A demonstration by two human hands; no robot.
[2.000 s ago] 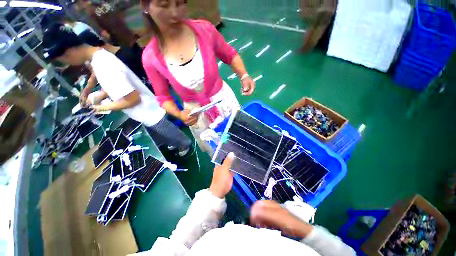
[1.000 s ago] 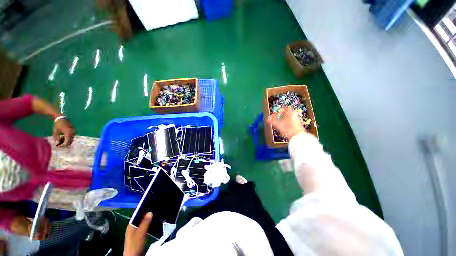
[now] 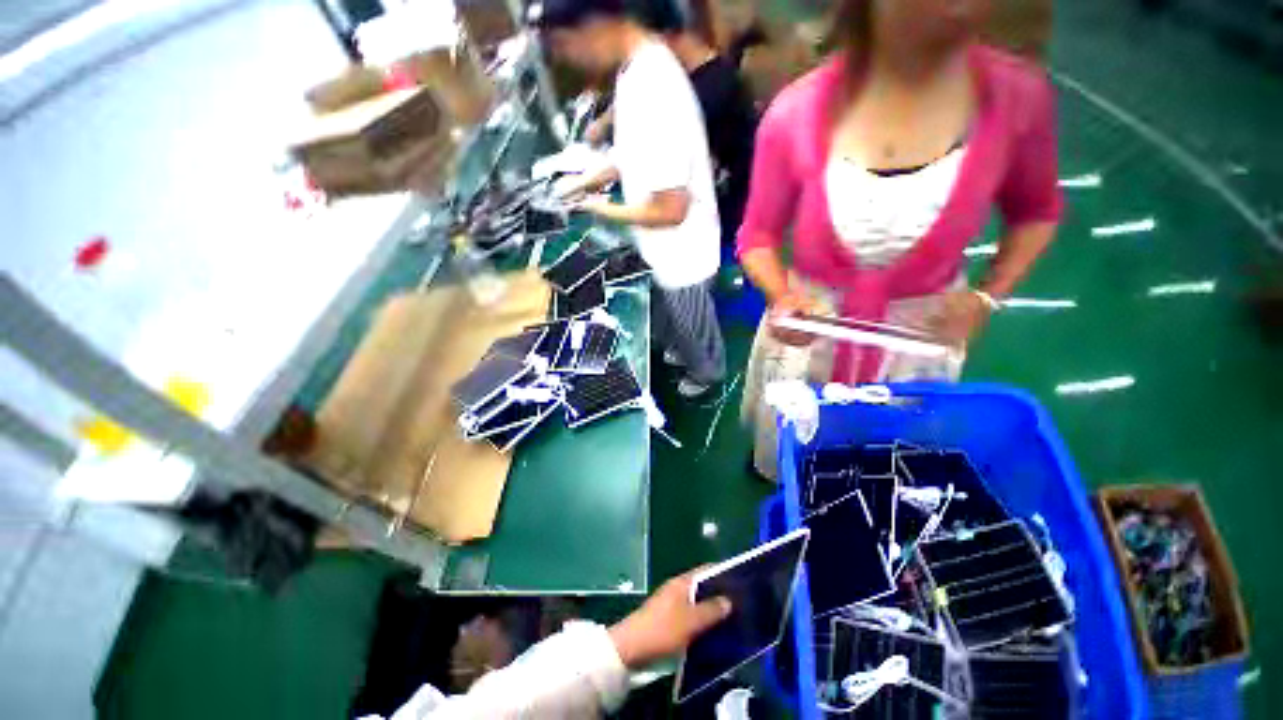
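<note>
My left hand (image 3: 667, 620) grips a small solar panel (image 3: 743, 613) by its left edge, thumb on the black face. The panel is tilted beside the near left wall of the blue crate (image 3: 1041, 422). The crate holds several black panels (image 3: 992, 580) with white lead wires (image 3: 875, 681) lying over them. My right hand is not in the picture.
A person in pink (image 3: 901, 183) stands behind the crate holding a panel edge-on. A green bench (image 3: 570, 528) at left bears cardboard (image 3: 408, 380) and a panel pile (image 3: 542, 377). Another person in white works farther along. A cardboard box of small parts (image 3: 1175, 577) stands right of the crate.
The view has swung left, back to the bench. My left hand still holds the panel. My right hand, over a box of small parts one second ago, has left the picture.
</note>
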